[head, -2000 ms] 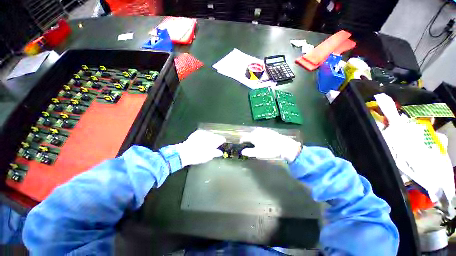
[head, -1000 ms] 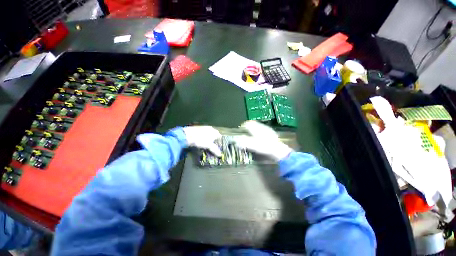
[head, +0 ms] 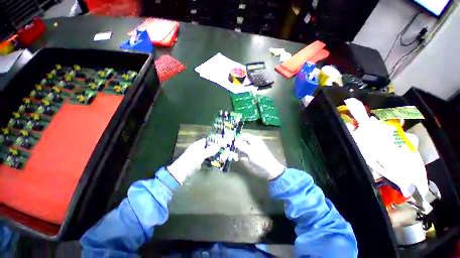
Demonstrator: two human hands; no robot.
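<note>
A PCB panel (head: 225, 132) with dark and light parts stands lengthwise above the grey work mat (head: 222, 194). My left hand (head: 194, 157), in a white glove, grips its left side. My right hand (head: 256, 153), also gloved, grips its lower right side. The fingertips are partly blurred against the boards. Two face-down green panels (head: 245, 107) lie beyond the mat.
The ESD tote (head: 146, 101) at left holds rows of boards on a pink-red liner (head: 83, 143). The scrap bin (head: 348, 166) is at right. A calculator (head: 259, 74), tape roll (head: 237, 75), paper (head: 214, 69) and blue bin (head: 305, 80) are farther back.
The panel, low between my hands before, is now raised and turned lengthwise, with its parts showing. My hands have come closer together around it. The view has shifted to the right.
</note>
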